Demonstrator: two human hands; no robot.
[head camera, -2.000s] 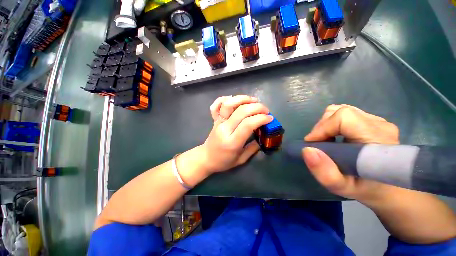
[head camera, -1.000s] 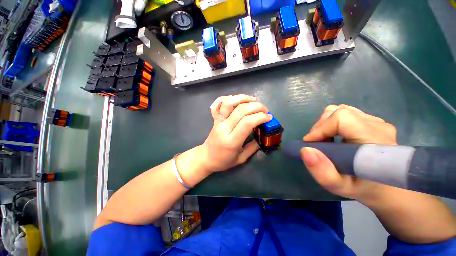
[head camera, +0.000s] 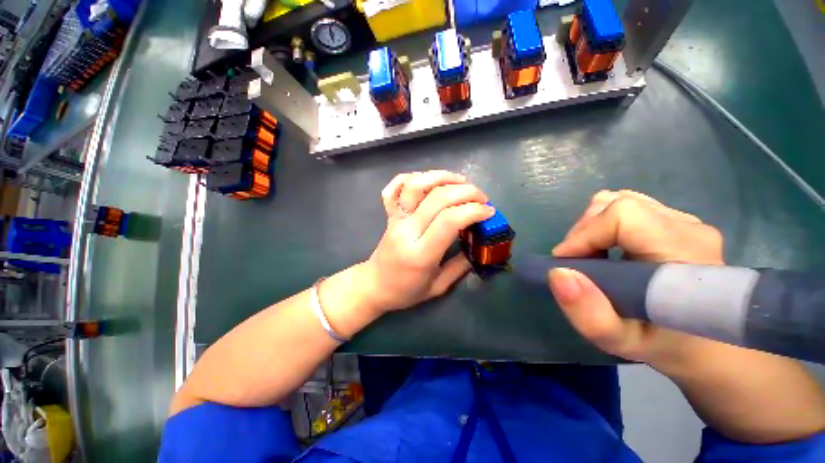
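My left hand (head camera: 421, 237) is bare and holds a small transformer (head camera: 491, 244) near the middle of the bench, blue top up, orange winding facing right. My right hand (head camera: 624, 262) grips a thick dark grey dispensing syringe (head camera: 701, 294) with a pale label band. Its fine tip points left, at the lower right side of the transformer; whether it touches cannot be told. Behind stands the silvery fixture (head camera: 398, 136) with several blue-topped transformers (head camera: 523, 54) on it. Its leftmost seat (head camera: 338, 88) is bare and pale yellowish.
A block of unfixtured transformers (head camera: 217, 136) stands at the left. A green conveyor (head camera: 140, 271) with metal rails runs beside the bench, carrying loose transformers (head camera: 110, 221). A pressure gauge (head camera: 330, 35), yellow bin (head camera: 403, 18) and blue bin (head camera: 493, 7) are behind the fixture. An air hose (head camera: 742, 127) lies at right.
The hands, held transformer and syringe have barely moved. The loose transformers on the conveyor have shifted slightly.
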